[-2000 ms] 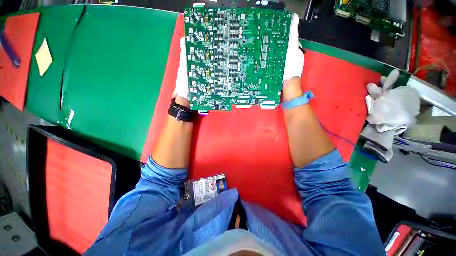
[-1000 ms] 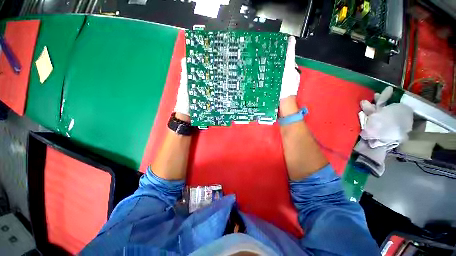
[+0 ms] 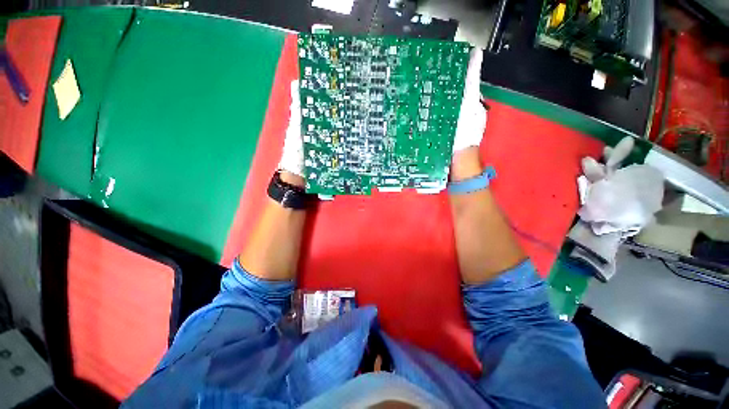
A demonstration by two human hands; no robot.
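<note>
A green, roughly square circuit board (image 3: 380, 116) is held up over the red mat (image 3: 376, 264), with rows of small silver and dark parts facing me. My left hand (image 3: 293, 132), in a white glove, grips its left edge. My right hand (image 3: 471, 112), also in a white glove, grips its right edge. The fingers of both hands are mostly hidden behind the board. A black watch is on my left wrist and a light blue strap is on my right wrist.
The bench has a green mat (image 3: 188, 120) with a yellow note (image 3: 67, 89). Crumpled gloves (image 3: 622, 196) lie at the right. A black, red-lined tray (image 3: 120, 299) is at lower left. Beyond the bench, an assembled board (image 3: 587, 32) sits on a dark surface. A card (image 3: 326, 308) hangs near my lap.
The board and both hands first shifted lower in view, then slightly back up, together with the bench. Both hands keep their hold on the board's sides.
</note>
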